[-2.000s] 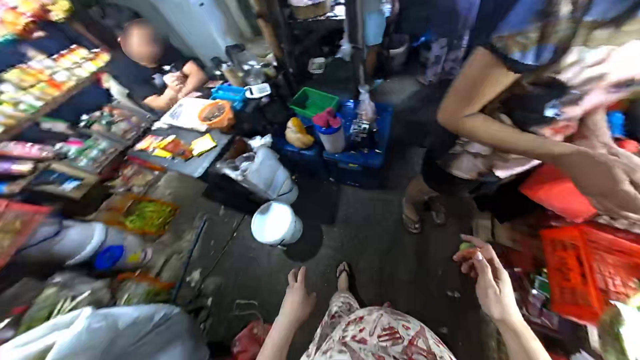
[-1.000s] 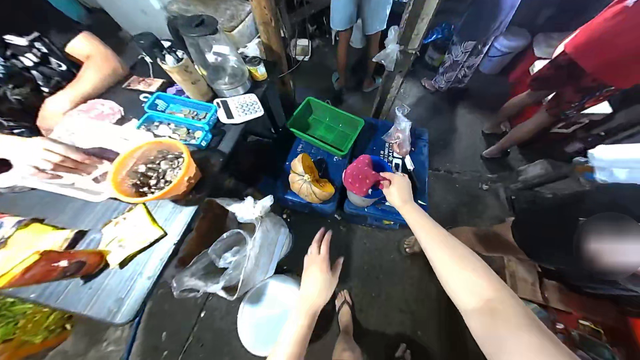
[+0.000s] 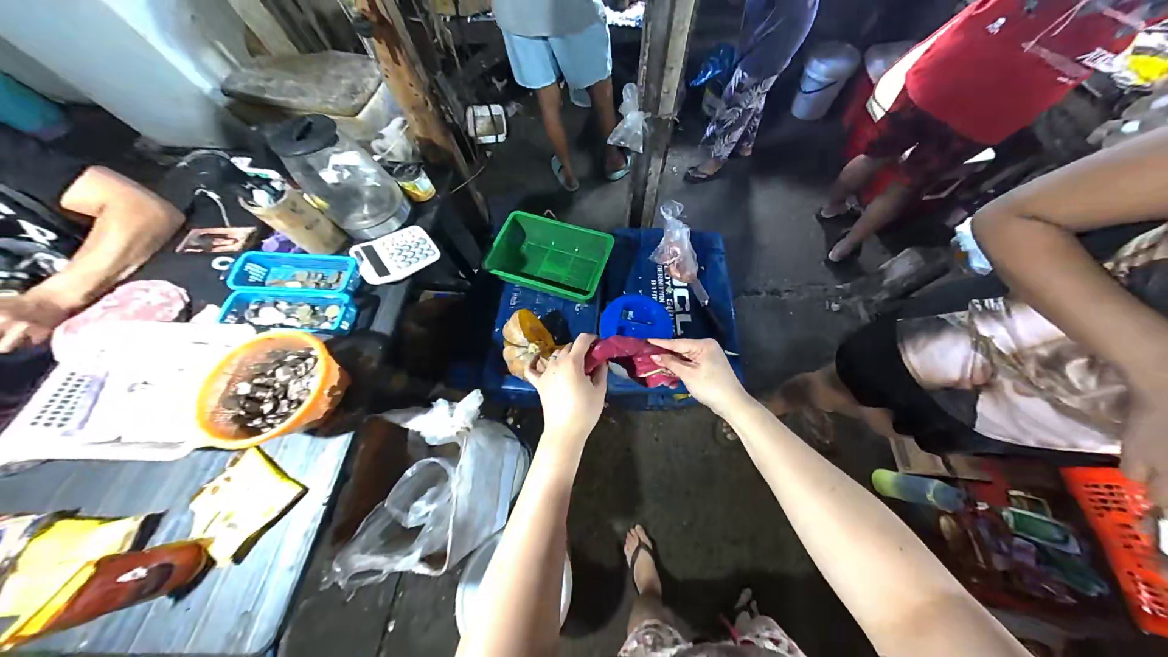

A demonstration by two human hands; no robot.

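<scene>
A crumpled red cloth (image 3: 634,358) is stretched between my two hands. My left hand (image 3: 571,388) grips its left end, close to a cut piece of squash (image 3: 526,342). My right hand (image 3: 701,372) pinches its right end. Just beyond the cloth, a round blue lid or container top (image 3: 636,318) stands on a blue crate-like box (image 3: 716,301). A green plastic basket (image 3: 550,255) lies behind the squash, and a clear plastic bag with something in it (image 3: 675,251) lies to the right of the basket.
On the left table stand an orange bowl of shells or coins (image 3: 269,388), blue coin trays (image 3: 287,310), a calculator (image 3: 397,254) and yellow packets (image 3: 242,502). Plastic bags (image 3: 456,493) hang over a white bucket (image 3: 470,584). A person's arm (image 3: 1077,228) reaches in at right beside a red basket (image 3: 1118,538).
My left hand has moved from over the floor to the red cloth, which my right hand alone held one second ago. The cloth is off the container, whose blue top now shows.
</scene>
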